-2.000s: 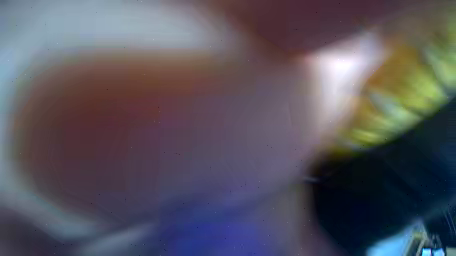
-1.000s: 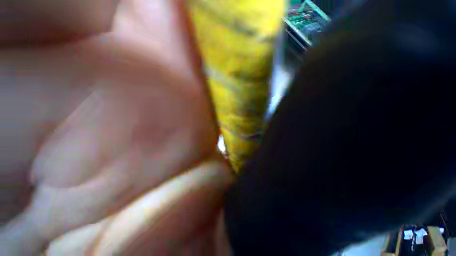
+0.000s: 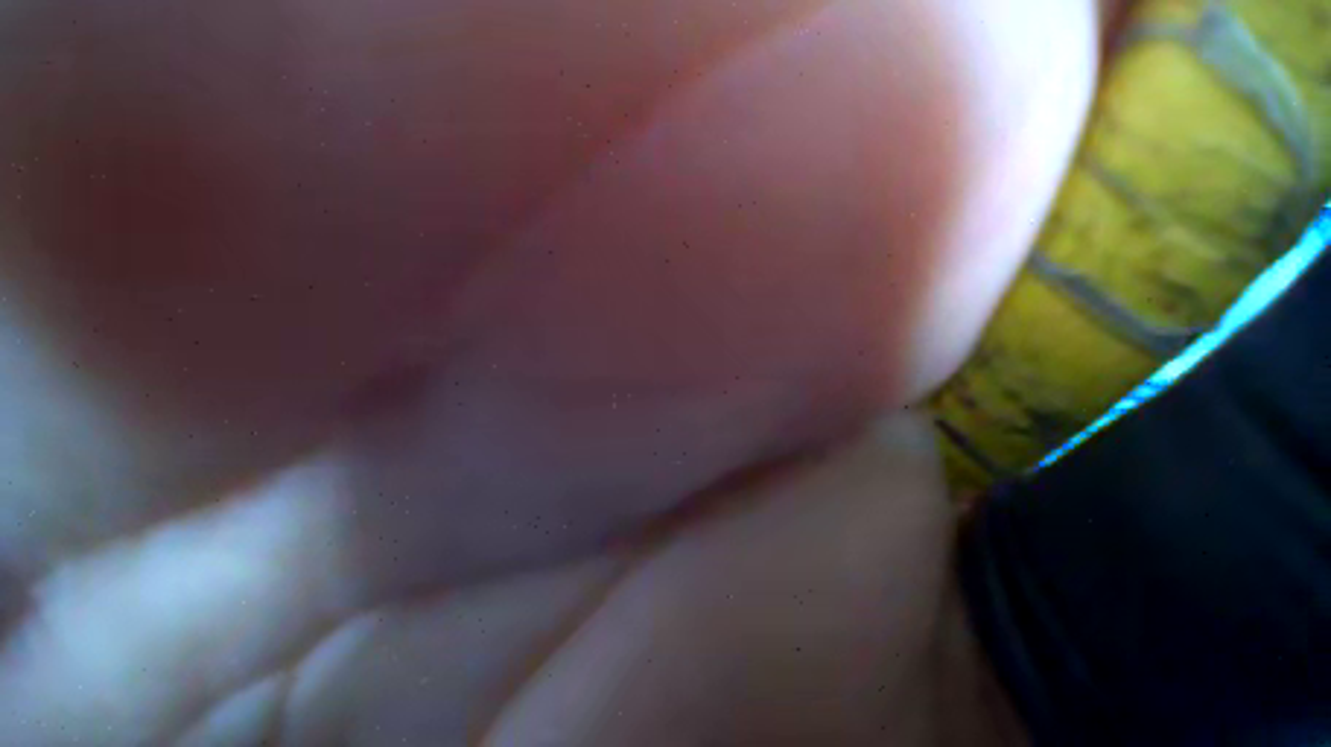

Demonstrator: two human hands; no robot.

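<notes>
A bare hand, by its look my right hand (image 3: 628, 307), is very close to the lens and fills most of the view. Its skin folds are blurred, and its fingertips and grip cannot be made out. A worn, creased yellow wrap (image 3: 1153, 190) with grey lines touches the edge of the skin at the upper right. I cannot tell if the hand holds it or wears it. A dark, smooth surface (image 3: 1168, 569), perhaps cloth, lies below it at the lower right. My left hand is not seen.
A thin bright blue-white strip (image 3: 1190, 365) shows between the yellow wrap and the dark surface. The bench and surroundings are hidden behind the hand.
The hand covers more of the view. The yellow wrap has shifted from the upper middle to the upper right. The green board and lower-right objects are no longer visible.
</notes>
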